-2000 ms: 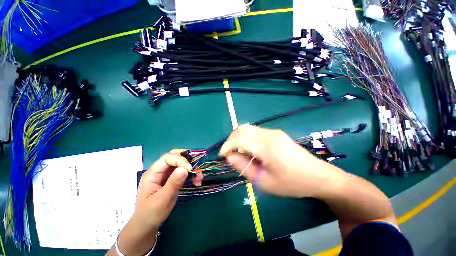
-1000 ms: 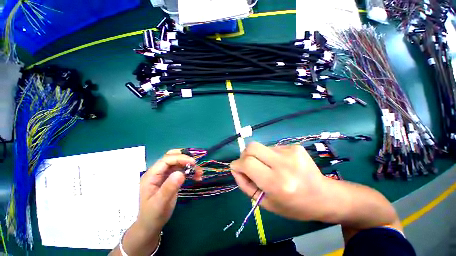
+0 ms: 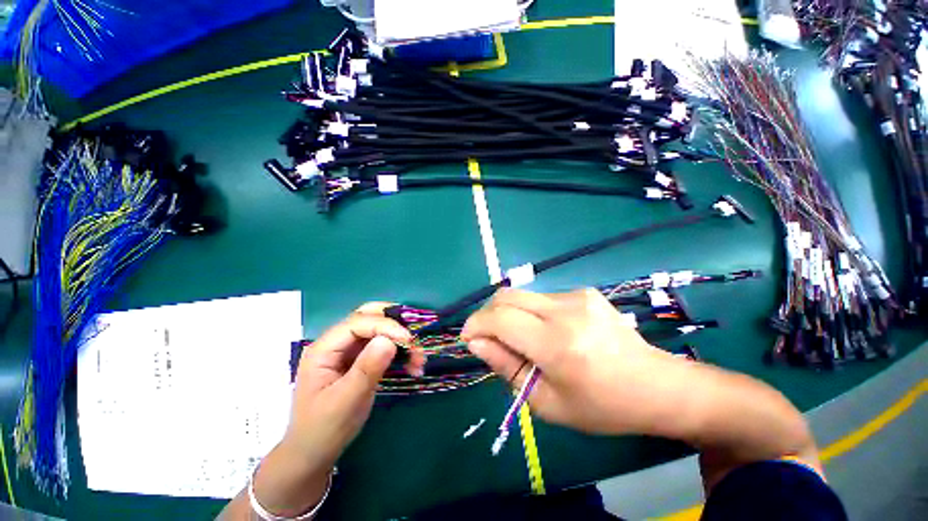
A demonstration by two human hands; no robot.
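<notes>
My left hand [image 3: 351, 371] pinches a small black connector housing [image 3: 403, 351], mostly hidden by the fingers, with coloured wires entering it. My right hand [image 3: 570, 351] is just right of it, with thumb and forefinger pinched on thin wires that run to the housing. A few purple and white wires [image 3: 520, 405] hang below the right palm, with pale free ends. The partly built harness [image 3: 448, 381], with coloured wires and black branches, lies under and between both hands. A black sleeved branch [image 3: 600, 242] with a white tag runs up to the right.
A pile of black sleeved harnesses [image 3: 488, 117] lies at top centre. A blue and yellow wire bundle [image 3: 87, 249] is at far left, a printed sheet [image 3: 188, 397] beside my left forearm. A labelled wire bundle [image 3: 804, 219] and dark cables [image 3: 901, 142] lie at right.
My right hand has moved closer to the left and pinches wires near the housing. The purple and white wires now hang below its palm. The sleeved branch's white tag has come into view.
</notes>
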